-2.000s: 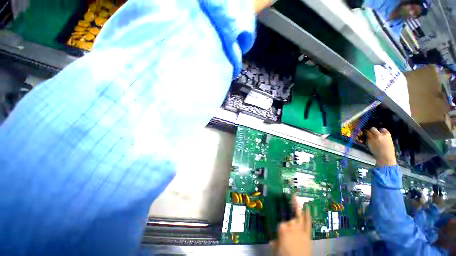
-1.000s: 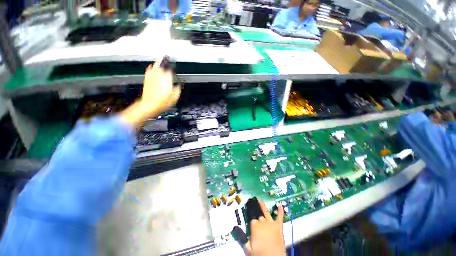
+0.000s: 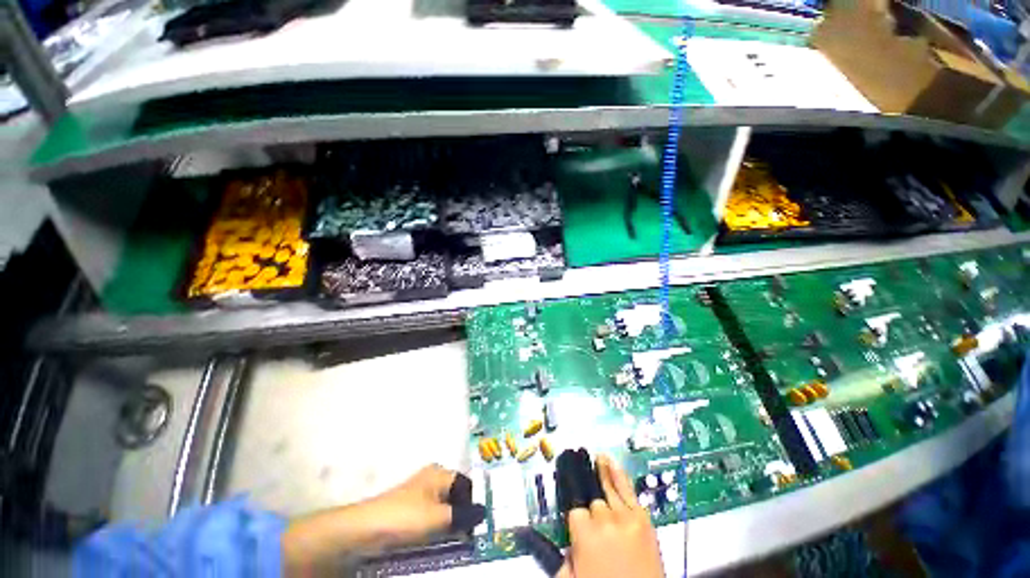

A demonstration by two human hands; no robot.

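The green circuit board (image 3: 587,339) lies on the conveyor in front of me. White rectangular blocks (image 3: 508,497) and dark slim upright parts (image 3: 542,495) stand at its lower left, with several yellow disc components (image 3: 511,445) above them. My left hand (image 3: 424,505) is at the board's lower left edge, its black-covered fingertips beside the white blocks. My right hand (image 3: 610,525) is over the board's lower edge, with black finger coverings right of the slim parts. Small upright capacitors (image 3: 657,489) stand just right of it. Whether either hand holds a part is unclear.
Bins under the shelf (image 3: 373,122) hold yellow discs (image 3: 254,239), green-grey parts (image 3: 378,209) and silvery parts (image 3: 384,277). Pliers or cutters (image 3: 633,206) lie on green mat. A blue coiled cord (image 3: 672,169) hangs before the board. Another person's sleeve (image 3: 983,485) is at right.
My left hand has come down from in front of the shelf to the board's left edge. My right hand stays at the board's lower edge. The view has tilted down and levelled.
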